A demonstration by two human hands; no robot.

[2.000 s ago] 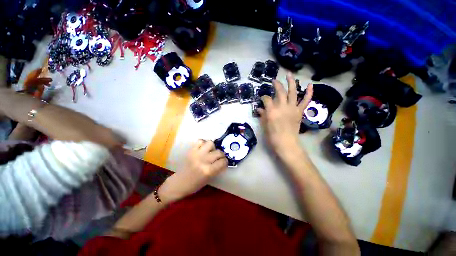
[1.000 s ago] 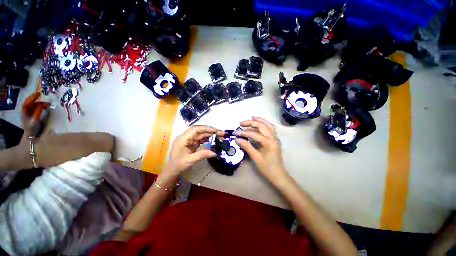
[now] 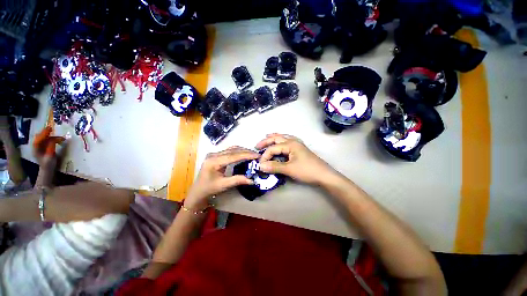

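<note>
A black camera housing (image 3: 248,188) with a pale ring inside sits on the table close in front of me. My left hand (image 3: 222,173) is at its left side, thumb and fingertips pinching a small camera module (image 3: 253,168) above the ring. My right hand (image 3: 289,159) reaches over the housing from the right, its fingertips closed at the same module. The fingers partly hide the module; a plug or lead between them cannot be made out.
Several loose camera modules (image 3: 231,104) cluster beyond my hands. Black housings, some with boards attached (image 3: 399,136), stand at right and back. One housing (image 3: 175,95) lies on the left tape. A wired ring board pile (image 3: 78,87) and a neighbour's arms (image 3: 63,202) are at left.
My right hand has come from the module cluster to the housing in front of me. A camera module is now held over the housing, and the fingertips of both hands have closed in on it.
</note>
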